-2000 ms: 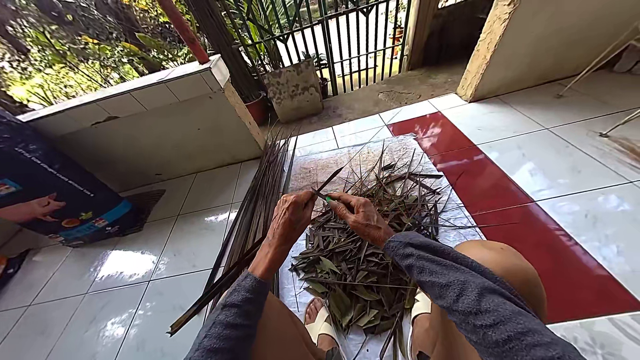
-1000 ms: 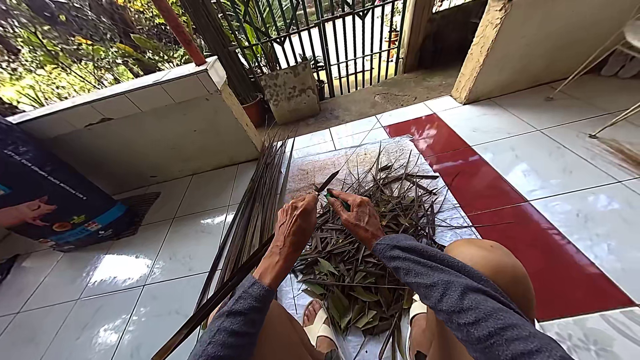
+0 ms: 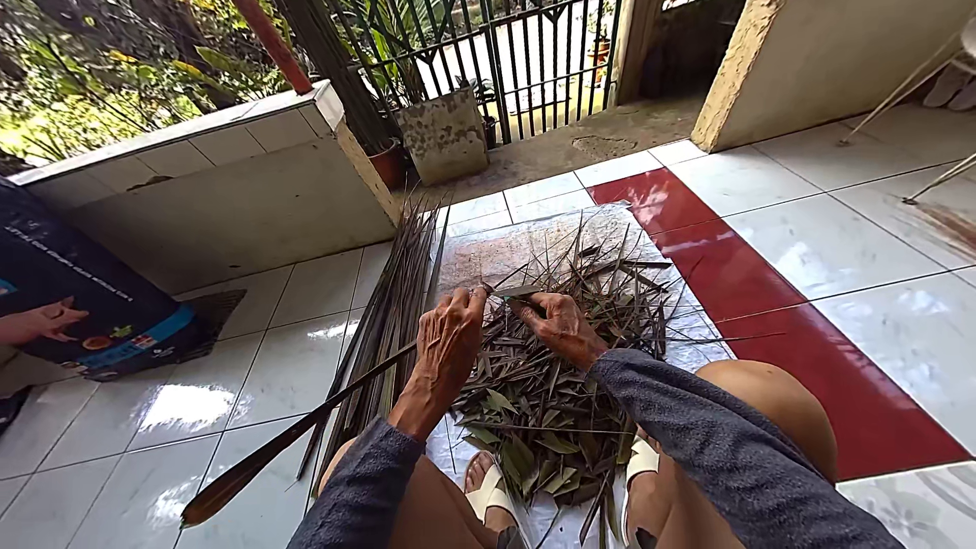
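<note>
My left hand grips a long dark leaf strip, whose broad end trails down to the lower left. My right hand is closed on a small tool with a bit of green showing; its blade points toward the fingertips of my left hand. The fingers hide most of the handle. Below both hands lies a heap of cut leaf pieces, brown and green, on a pale sheet. A bundle of long dry leaf strips lies along the sheet's left side.
My sandalled feet flank the heap. A dark printed sack stands at the left, beside a low wall. Ahead are a concrete block, a plant pot and a metal gate. Thin chair legs show at the right.
The strip in my left hand now reaches farther out to the lower left. Both hands stay close together above the heap, with the blade between them.
</note>
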